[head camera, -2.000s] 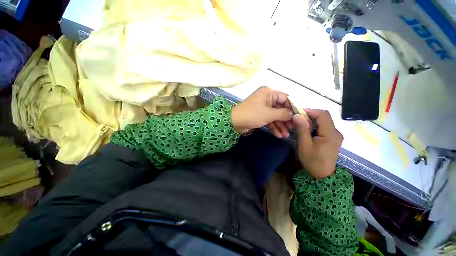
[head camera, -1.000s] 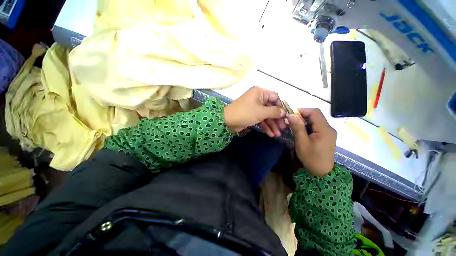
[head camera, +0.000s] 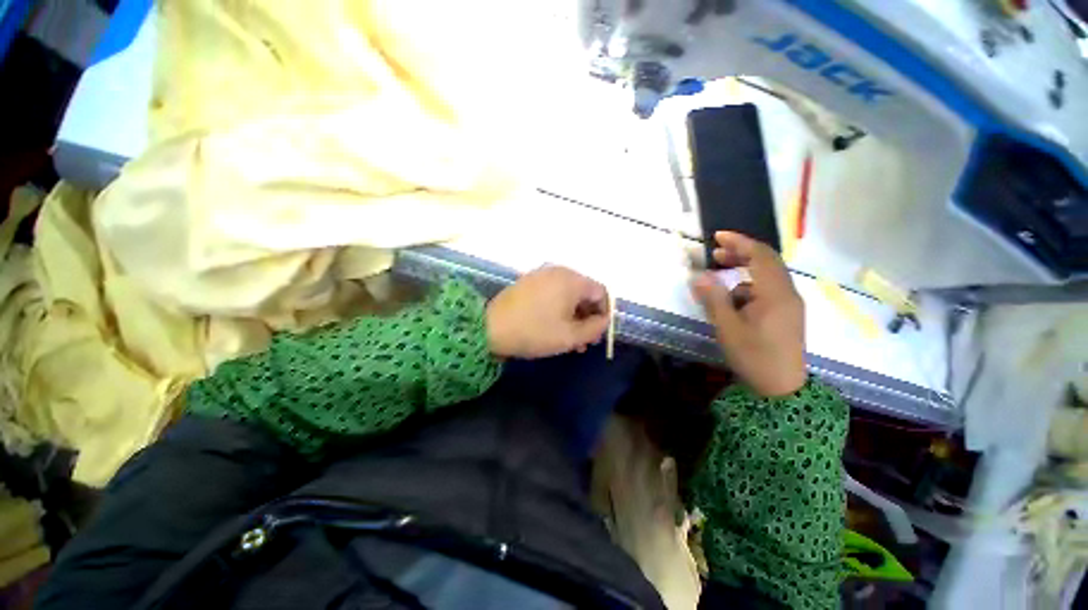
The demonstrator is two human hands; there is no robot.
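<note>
My left hand (head camera: 549, 313) is in front of the table edge, its fingers closed on a narrow cream fabric strip (head camera: 611, 334) that hangs down from the fingertips. My right hand (head camera: 758, 316) is over the table's front edge, thumb and index finger apart at the lower end of the black phone (head camera: 733, 179). A small pale thing shows beside its fingertips; whether the hand holds it is not clear. Large pale yellow fabric (head camera: 286, 191) lies heaped on the table at left and hangs over its edge.
The white Jack sewing machine (head camera: 883, 131) stands at the upper right. A thin grey tool (head camera: 678, 173) lies left of the phone and a red pen (head camera: 805, 185) right of it. Pale strips (head camera: 853, 307) lie near the front edge (head camera: 883, 391).
My hands have moved apart. The strip now hangs from my left hand alone, and my right hand is beside the phone. The view has shifted to the right.
</note>
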